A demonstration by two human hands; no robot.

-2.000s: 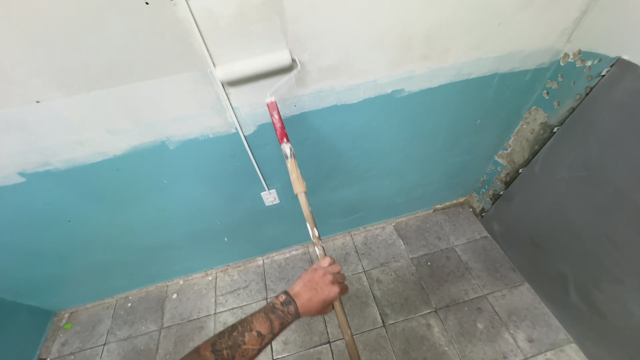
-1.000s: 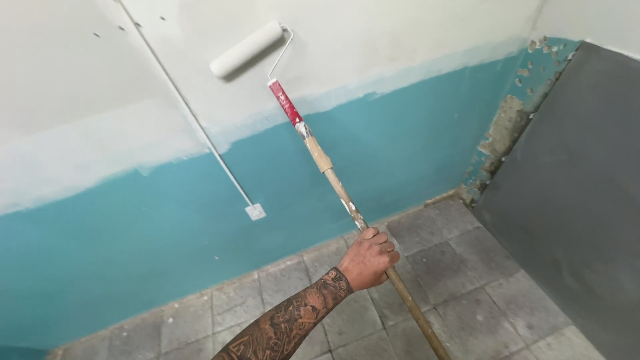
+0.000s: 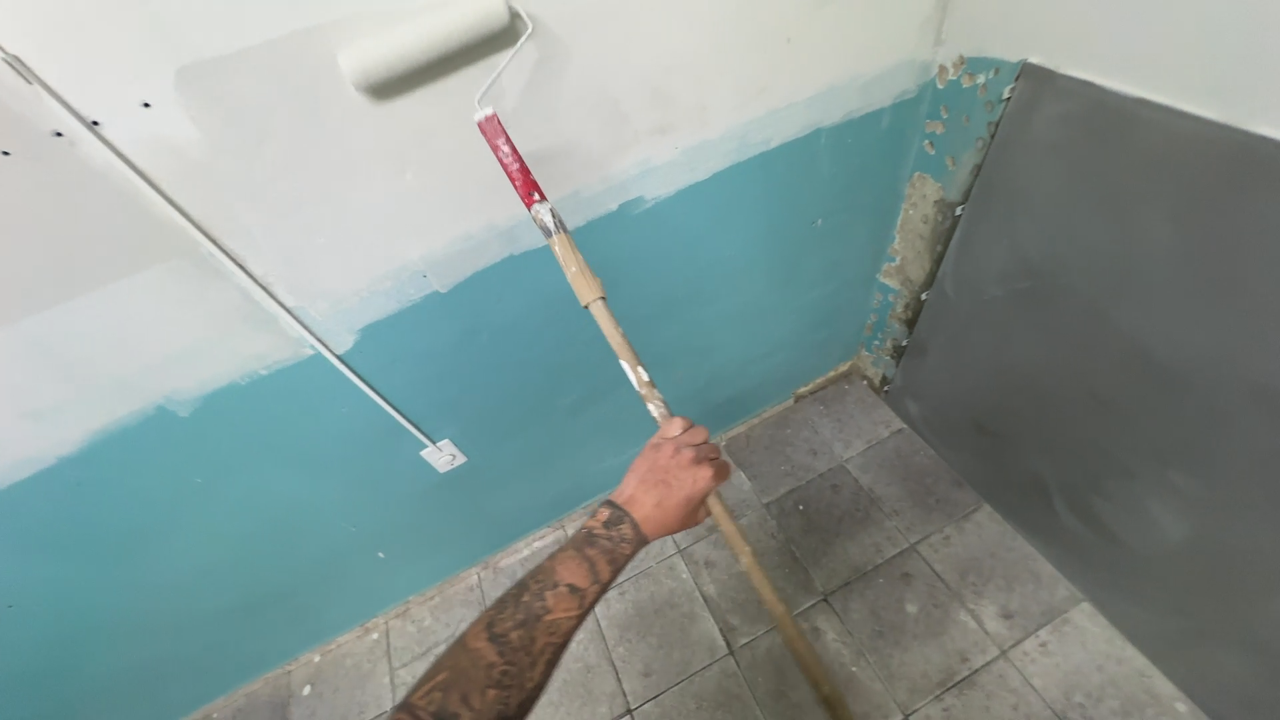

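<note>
My left hand (image 3: 675,478), at the end of a tattooed forearm, is closed around a long wooden pole (image 3: 765,580) spotted with white paint. At the pole's upper end are a tan wrapped section and the red handle (image 3: 512,160) of a paint roller. Its bent wire frame carries a white roller sleeve (image 3: 430,45), which lies at the pale upper part of the wall (image 3: 640,90), near the top edge of the view. Whether the sleeve presses on the wall cannot be told. The pole's lower end runs out of view at the bottom. My right hand is not in view.
The lower wall (image 3: 520,400) is blue, with an uneven white edge above it. A thin cable conduit (image 3: 230,260) runs down to a small white socket (image 3: 444,456). A grey panel (image 3: 1100,350) stands at the right beside a chipped corner (image 3: 915,230). Grey tiles (image 3: 840,525) cover the floor.
The roller has moved up the wall, farther above the socket than before. My left hand stays closed on the pole. The view has shifted.
</note>
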